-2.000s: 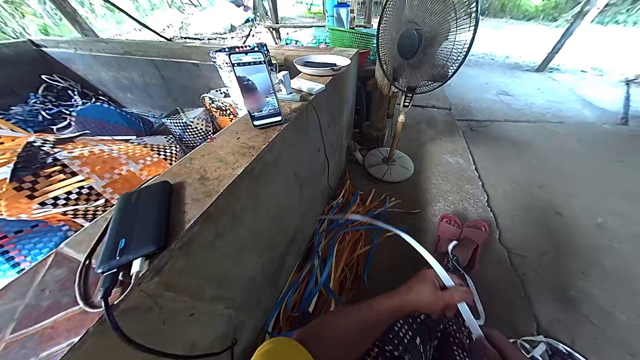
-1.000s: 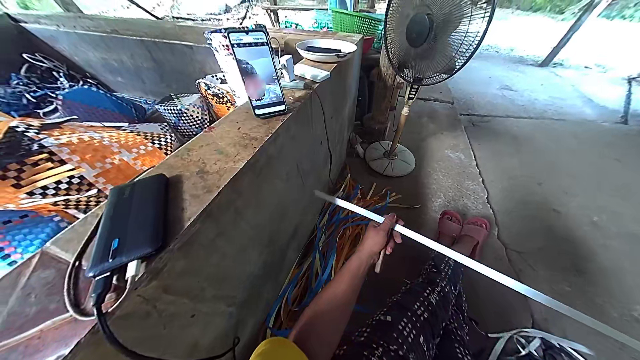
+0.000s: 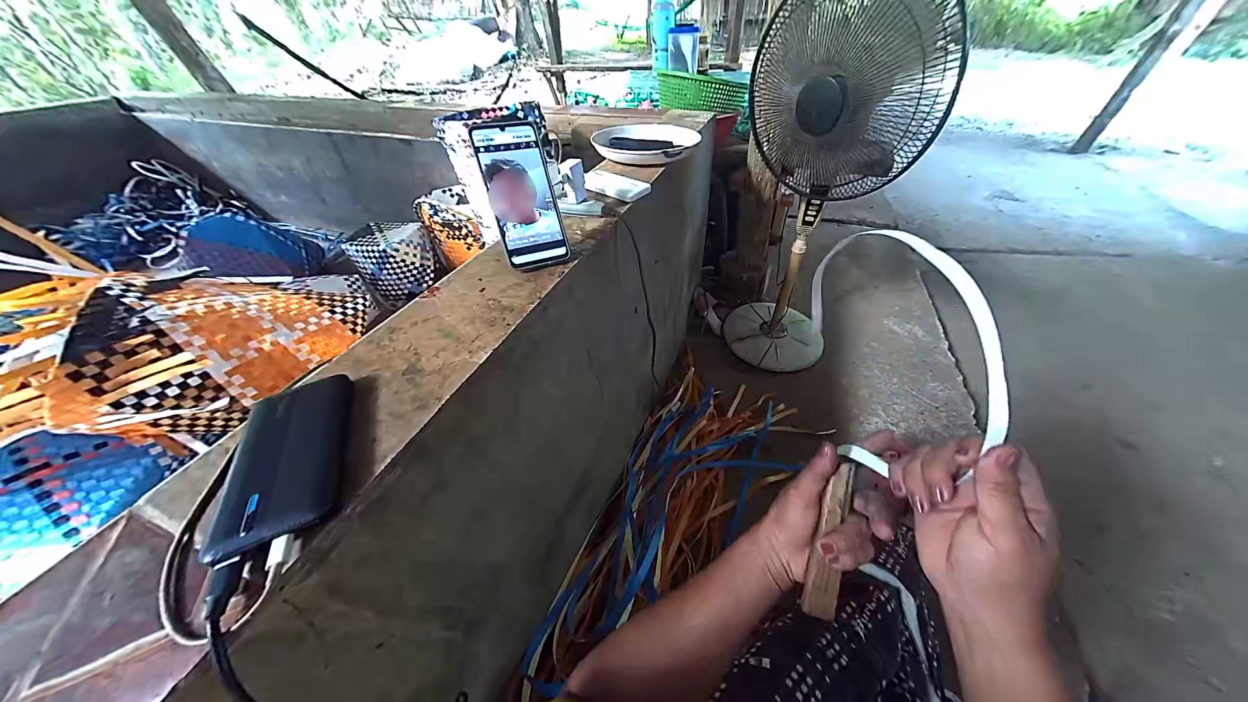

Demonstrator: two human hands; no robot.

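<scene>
Low over my lap, my left hand [image 3: 819, 522] grips a short wooden piece [image 3: 831, 546], its thumb near the top end. A white flat strip [image 3: 980, 322] passes by that top end into my right hand [image 3: 985, 517], whose thumb and fingers pinch it. From there the strip arches up in a wide loop in front of the fan and comes down by its base. More white strip lies on my patterned trousers below the hands. Blue and orange strips [image 3: 673, 507] lie heaped on the floor left of my hands.
A concrete wall [image 3: 468, 361] runs along my left, bearing a black power bank [image 3: 283, 468] with cables, an upright phone [image 3: 522, 195], a charger [image 3: 572, 180] and a white plate [image 3: 645, 143]. Woven strip pieces [image 3: 234, 331] lie beyond it. A standing fan [image 3: 819, 107] is ahead.
My right hand has come into view and now pinches the white strip beside my left hand. The strip, stretched out straight a second ago, now curves in a loop.
</scene>
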